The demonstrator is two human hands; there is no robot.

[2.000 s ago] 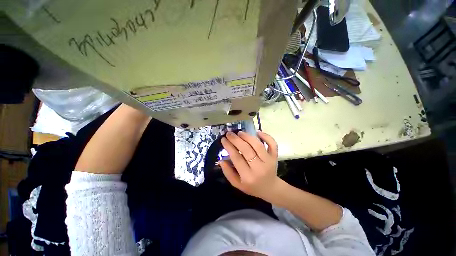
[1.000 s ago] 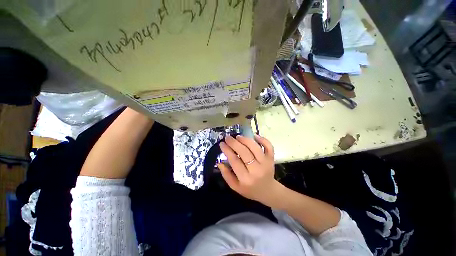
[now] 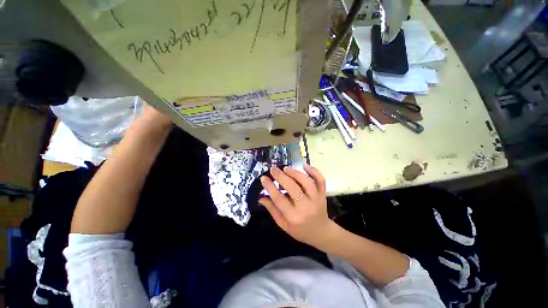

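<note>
A white lace panel (image 3: 230, 183) hangs over dark cloth under the sewing machine head (image 3: 240, 72), left of the needle area. A curved black fabric strip (image 3: 255, 187) lies along its right side. My right hand (image 3: 297, 204) is at the front of the needle area, with its bent fingers spread and their tips on the black fabric. Its thumb is at the strip's edge. My left forearm reaches up behind the machine head, which hides my left hand. The presser foot area (image 3: 278, 155) shows only in part above my right fingertips.
Pens (image 3: 339, 117), dark scissors (image 3: 401, 120), a black rectangular object (image 3: 389, 51) and white papers (image 3: 425, 45) lie on the cream table (image 3: 456, 141). Black pieces with white lace edging (image 3: 453, 225) are at right. A clear plastic bag (image 3: 99, 123) and a black knob (image 3: 49, 72) are at left.
The lace panel's lower end has shifted and bunched to a point. My left forearm has moved left. The view has shifted, showing more of the black knob. My right hand has stayed near the needle area.
</note>
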